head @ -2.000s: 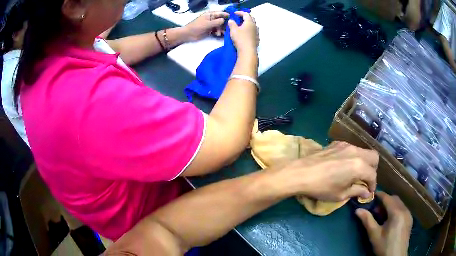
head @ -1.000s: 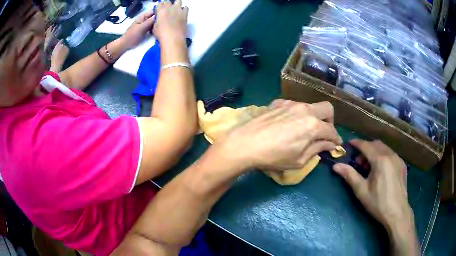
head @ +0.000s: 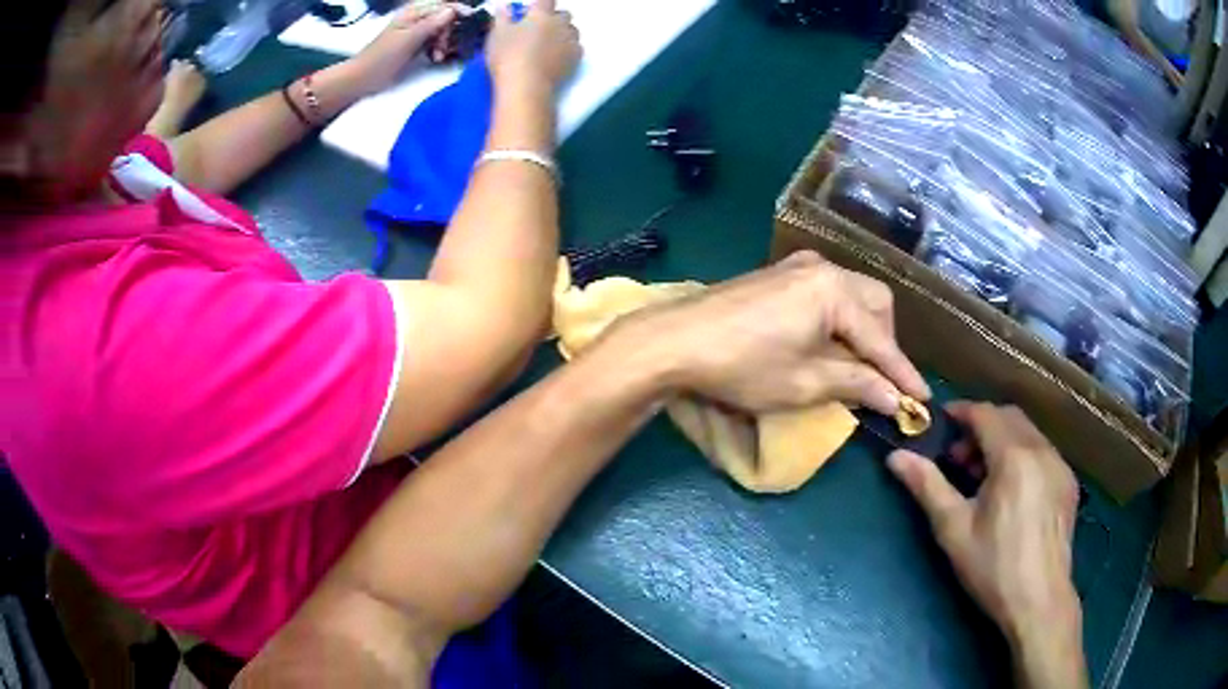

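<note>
My left hand (head: 795, 337) comes in from the lower left, palm down, and grips the yellow cloth (head: 768, 451). A small bunched tip of the cloth sticks out at its fingertips and touches the top of a black unit (head: 927, 433). The rest of the cloth lies under my left hand and wrist. My right hand (head: 1003, 505) comes in from the lower right and holds the black unit between thumb and fingers, low over the green table. My fingers hide part of the unit.
A brown tray carton (head: 970, 337) full of clear bags (head: 1050, 175) stands just beyond my right hand. A person in a pink shirt (head: 229, 417) sits close on the left, holding a blue cloth (head: 438, 148) over a white board (head: 606, 67). Black cables (head: 613, 253) lie by that person's forearm.
The view has swung right since the first frame. Both hands still hold cloth and unit; the cloth tip has shifted across the unit, showing more of its flat face. The neighbour's hands have moved slightly.
</note>
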